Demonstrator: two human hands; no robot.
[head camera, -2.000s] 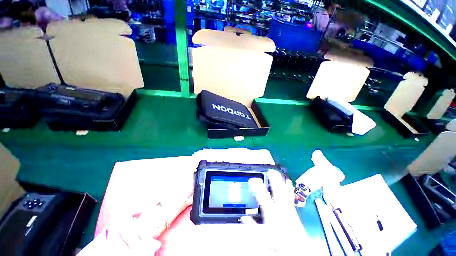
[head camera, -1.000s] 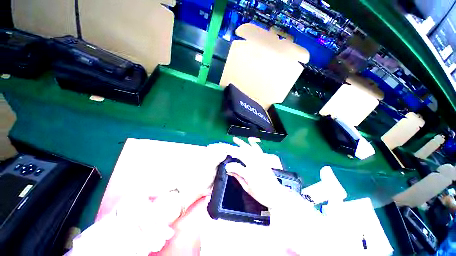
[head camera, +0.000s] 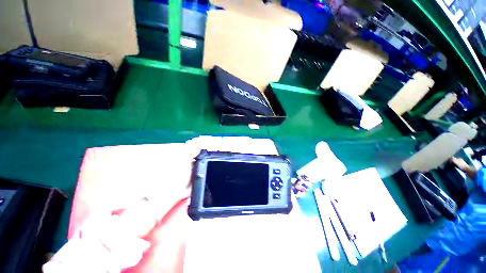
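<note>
The diagnostic scan tool (head camera: 237, 184) lies face up on the white and pink-red work mat (head camera: 133, 160) in the middle of the head view. Its screen is dark and its round keypad is at the right. A crumpled white shape, perhaps a cleaning cloth (head camera: 101, 248), lies on the mat at the lower left, washed out by glare. I can make out neither my left hand nor my right hand. No hand shows on the scan tool.
Open boxes (head camera: 253, 118) stand along the green bench (head camera: 165, 114), one with a TOPDON pouch (head camera: 242, 96). A white bottle (head camera: 327, 160), pale strips (head camera: 333, 226) and white paper (head camera: 370, 202) lie right of the mat. A person's blue sleeve (head camera: 458, 226) is at the right edge.
The hand over the scan tool has gone from view, and the tool now lies uncovered. Its screen was lit in the oldest frame and is now dark. The camera view has shifted.
</note>
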